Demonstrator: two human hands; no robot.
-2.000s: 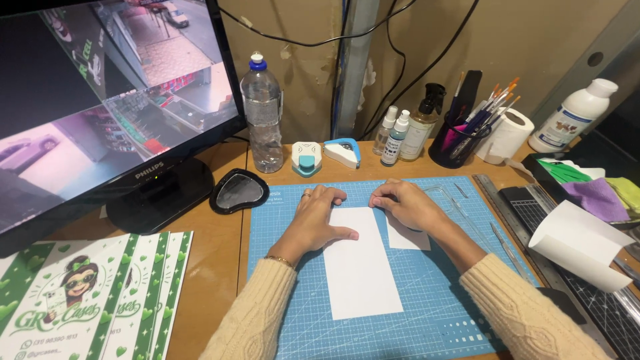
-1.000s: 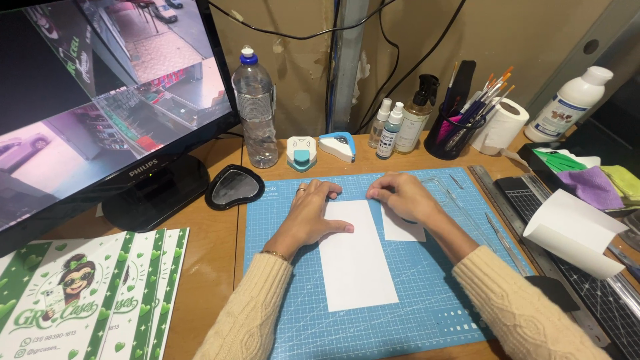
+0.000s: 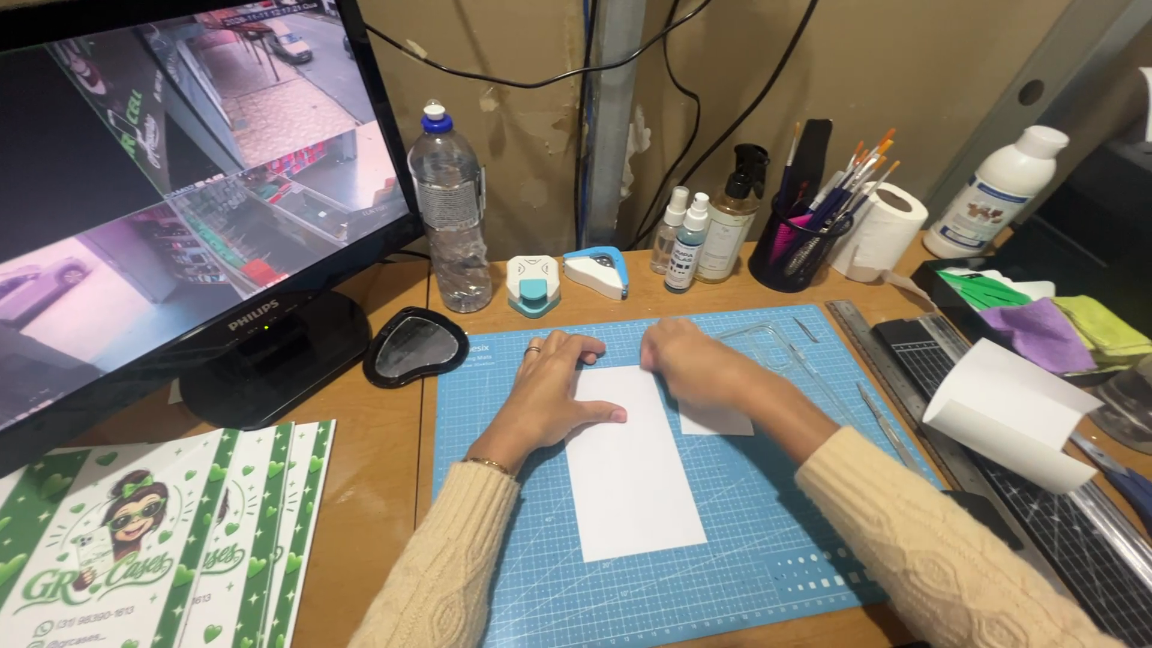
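Note:
A long white sheet of paper (image 3: pixel 634 486) lies flat on a blue cutting mat (image 3: pixel 531 576). My left hand (image 3: pixel 549 387) rests across its upper left edge, thumb on the paper and fingers spread over the mat. Close to the paper's upper right corner is my right hand (image 3: pixel 693 364), its fingers curled; whether they pinch anything is hidden. Under my right wrist a smaller white piece of paper (image 3: pixel 715 423) shows partly. To the right of that hand lie a clear phone case (image 3: pixel 769 346) and a pair of metal tweezers (image 3: pixel 886 427).
Behind the mat stand a plastic bottle (image 3: pixel 450 216), a corner punch (image 3: pixel 533 286), spray bottles (image 3: pixel 682 252) and a brush holder (image 3: pixel 796 243). A monitor (image 3: pixel 225 180) and printed bags (image 3: pixel 108 540) are left. A steel ruler (image 3: pixel 864 342) and paper trimmer (image 3: pixel 1017 468) lie right.

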